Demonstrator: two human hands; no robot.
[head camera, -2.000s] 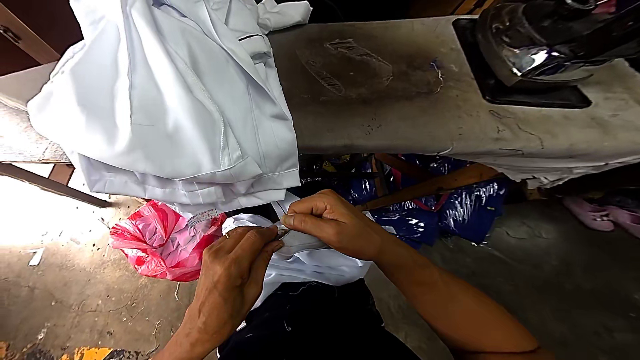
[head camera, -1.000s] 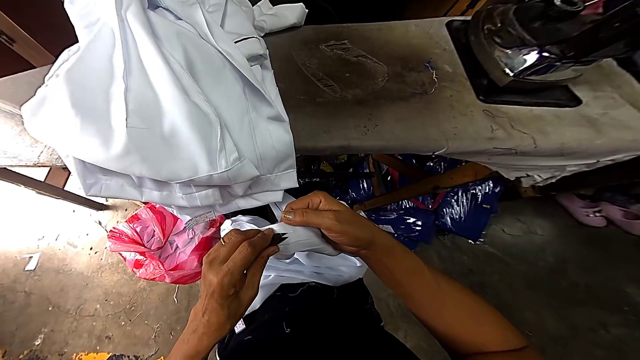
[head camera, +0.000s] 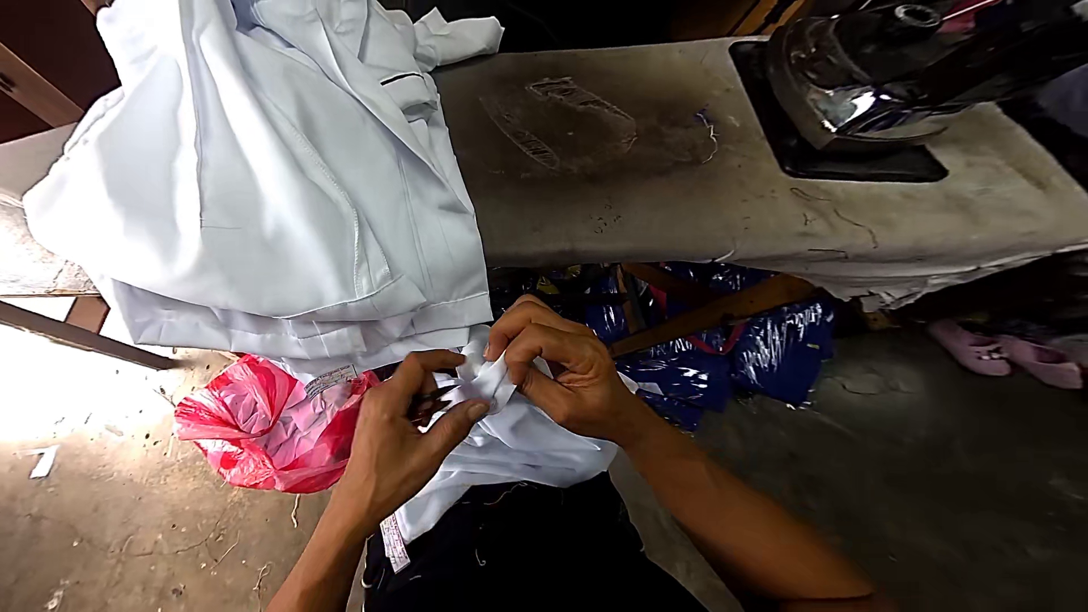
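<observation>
A white garment (head camera: 527, 442) lies over my lap, and both my hands pinch a raised fold of it below the table's front edge. My left hand (head camera: 416, 429) grips the fold between thumb and forefinger, with a small dark tool (head camera: 432, 404) tucked in its palm; its kind is partly hidden. My right hand (head camera: 565, 365) has its fingertips closed on the same fold, just right of the left thumb. More white garments (head camera: 280, 187) are piled on the left of the padded ironing table, hanging over its edge.
An iron (head camera: 850, 93) rests on a dark pad at the right of the ironing table (head camera: 595, 195). On the floor at left is a red plastic bag (head camera: 263, 425) with pale contents. Blue plastic-wrapped packages (head camera: 765, 348) lie beneath the table; pink shoes (head camera: 969, 347) stand farther right.
The dark pointed tip that showed between my hands one second ago now sits back at my left palm. My right hand has turned, its fingers more bent over the cloth.
</observation>
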